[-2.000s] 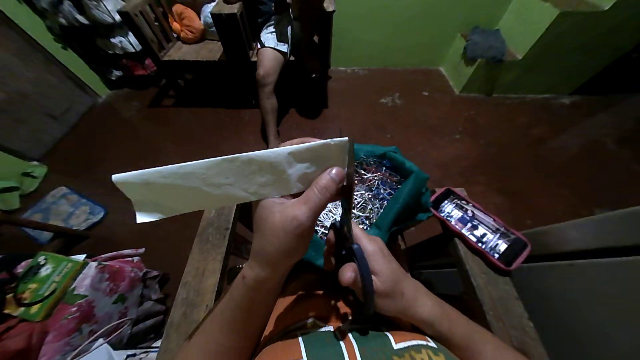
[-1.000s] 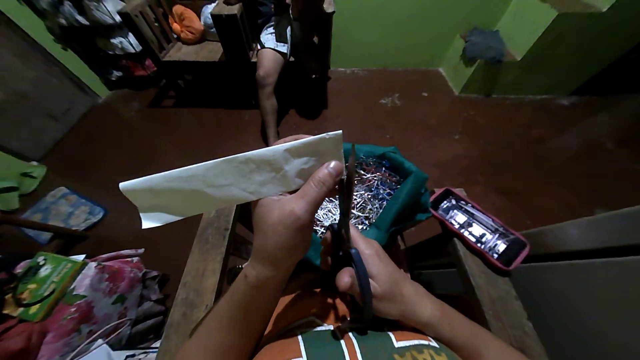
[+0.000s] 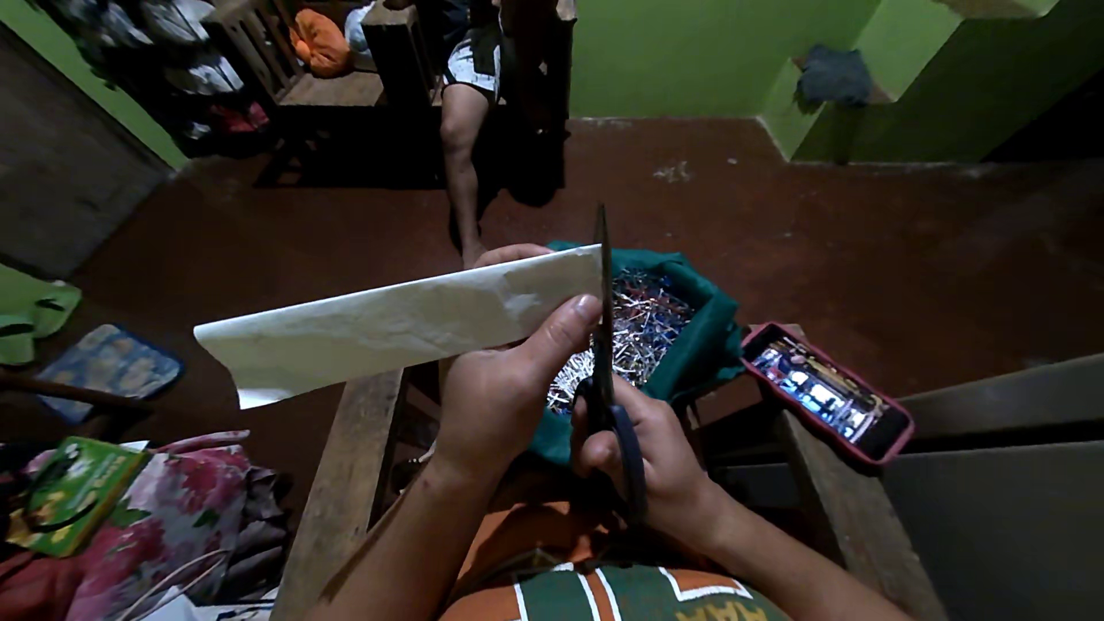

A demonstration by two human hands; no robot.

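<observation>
My left hand [image 3: 509, 379] grips a folded strip of pale, yellowish paper [image 3: 388, 323] near its right end, thumb on top and fingers behind. The strip slants out to the left. In my right hand [image 3: 647, 448] is a pair of scissors [image 3: 606, 345] with dark handles, blades pointing up and away from me, at the strip's right edge beside my left thumb. The blades look nearly closed. Beneath both hands, a container lined with green cloth [image 3: 703, 336] holds many thin, shiny cut strips [image 3: 647, 332], partly hidden by my hands.
A phone in a red case [image 3: 828, 392], its screen lit, lies on the right wooden armrest [image 3: 862, 517]. The left wooden armrest [image 3: 345, 457] is beside my left forearm. Floral cloth [image 3: 190, 500] and a green packet [image 3: 82, 496] are at the lower left. Another person's leg [image 3: 463, 155] extends ahead.
One second ago the scissor blades stood just right of the paper's end; now they are against that edge. My left hand keeps its hold on the strip.
</observation>
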